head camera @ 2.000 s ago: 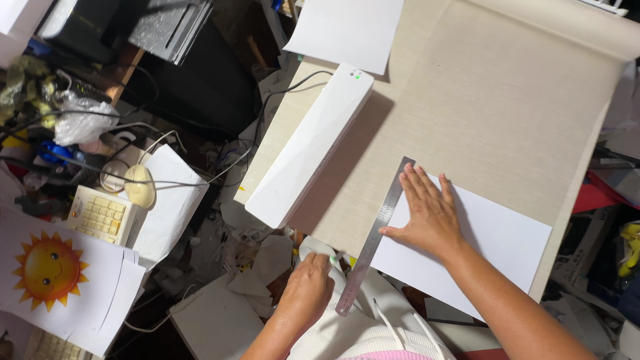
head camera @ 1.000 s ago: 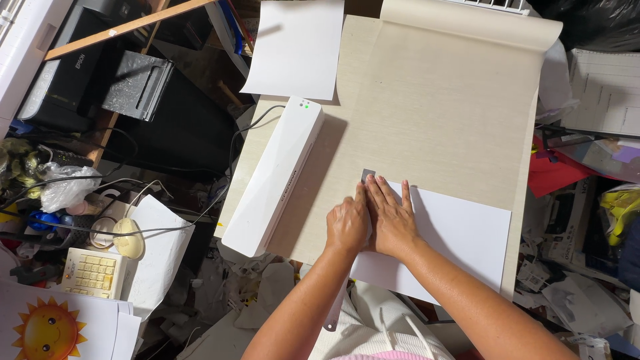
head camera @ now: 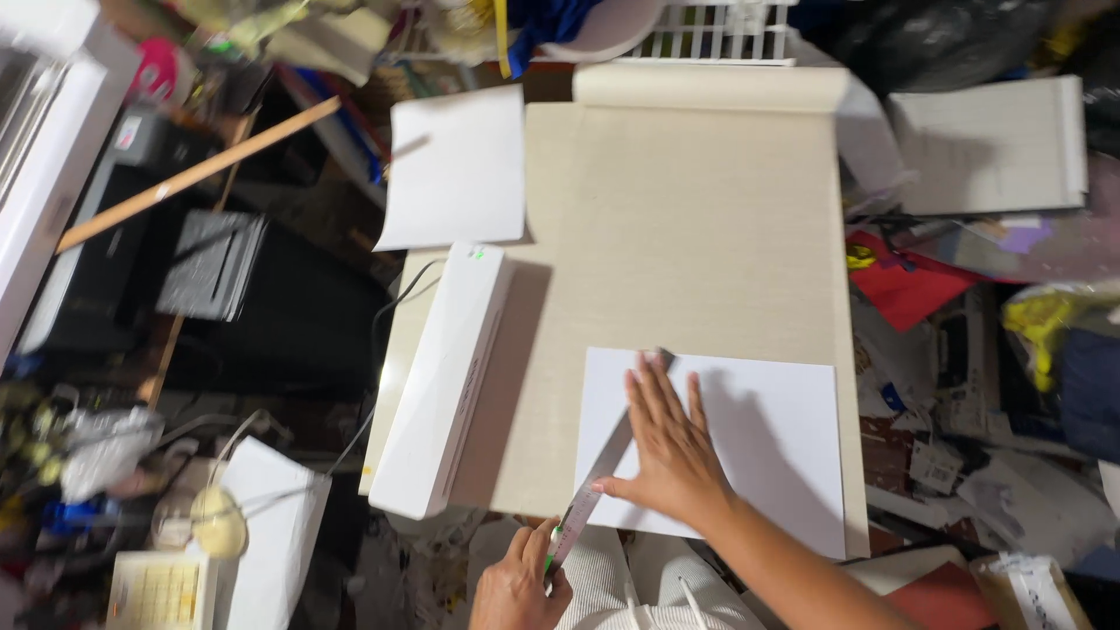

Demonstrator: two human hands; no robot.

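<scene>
White paper [head camera: 779, 437] lies at the near right of the pale work table. A steel ruler [head camera: 612, 446] slants across its left part, its lower end past the table's near edge. My right hand [head camera: 674, 446] lies spread over the ruler's upper part and the paper, thumb on the ruler. Beside the ruler's lower end, my left hand [head camera: 522, 577] is curled around a small tool with a green part [head camera: 553, 547], mostly hidden by the fingers; its exact kind cannot be told.
A long white laminator-like machine [head camera: 442, 385] with a green light and a cord stands left on the table. Another white sheet [head camera: 459, 166] lies at the far left, and a rolled cover [head camera: 709, 89] along the far edge. Left are a computer mouse [head camera: 219, 522] and a wooden strip [head camera: 201, 175].
My left hand has moved from beside my right hand near the ruler's top down to its lower end. The ruler, earlier along the paper's left edge, now slants over the sheet.
</scene>
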